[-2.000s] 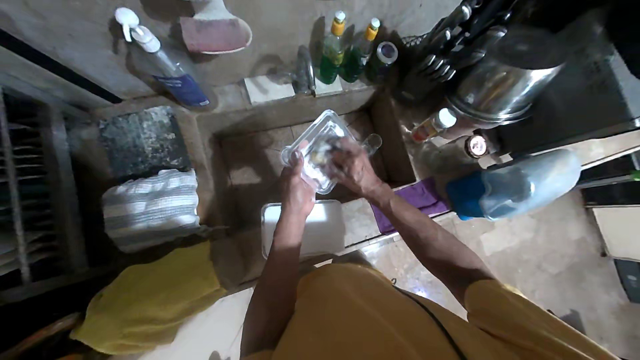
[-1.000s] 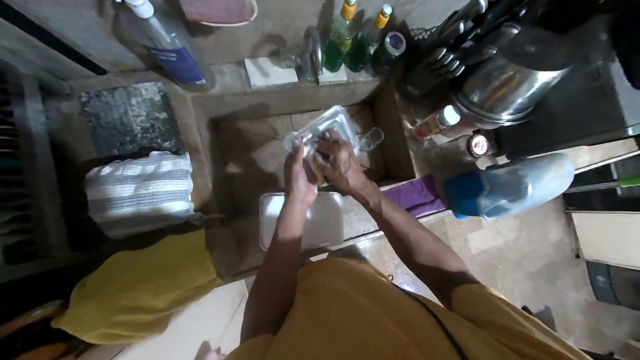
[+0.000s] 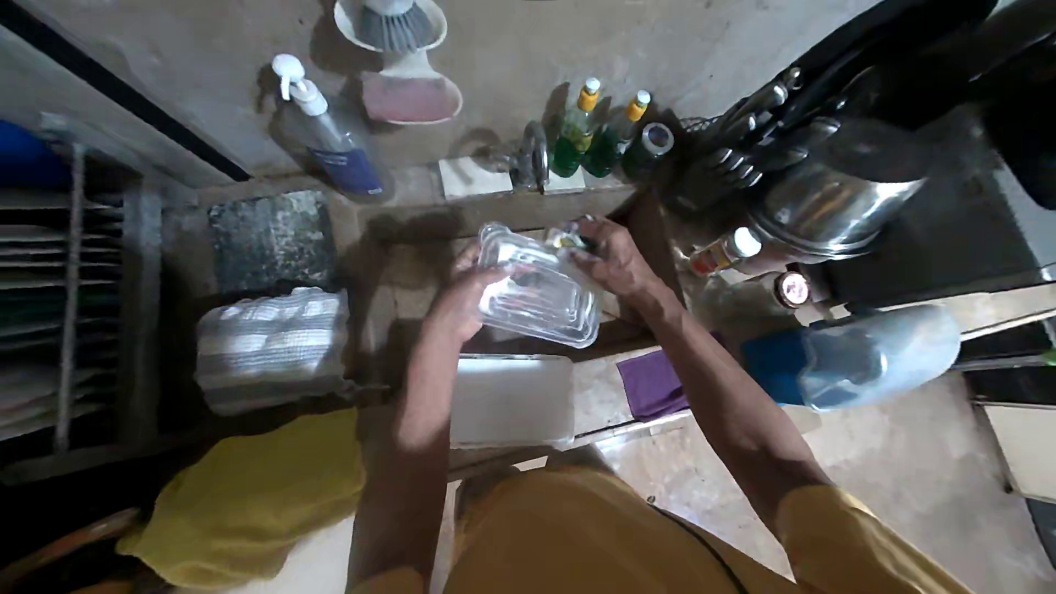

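A clear plastic food container (image 3: 540, 289) is tilted over the tiled sink basin (image 3: 404, 285). My left hand (image 3: 464, 297) grips its left side, thumb over the edge. At its upper right corner, my right hand (image 3: 609, 252) holds a small crumpled item (image 3: 569, 239) with yellow and green on it, perhaps a sponge; the fingers partly hide it. Just below the container, a translucent white rectangular lid or tray (image 3: 511, 400) lies on the near sink ledge, with a purple cloth (image 3: 653, 385) to its right.
Behind the sink stand a faucet (image 3: 536, 155), green bottles (image 3: 573, 132) and a spray bottle (image 3: 338, 136). Left are a striped cloth (image 3: 274, 346), a yellow cloth (image 3: 256, 487) and a dish rack (image 3: 70, 297). A steel pot (image 3: 833, 206) and blue-based plastic jug (image 3: 874, 355) stand right.
My right hand has moved from the container's middle to its upper right corner. The container has turned in my left hand.
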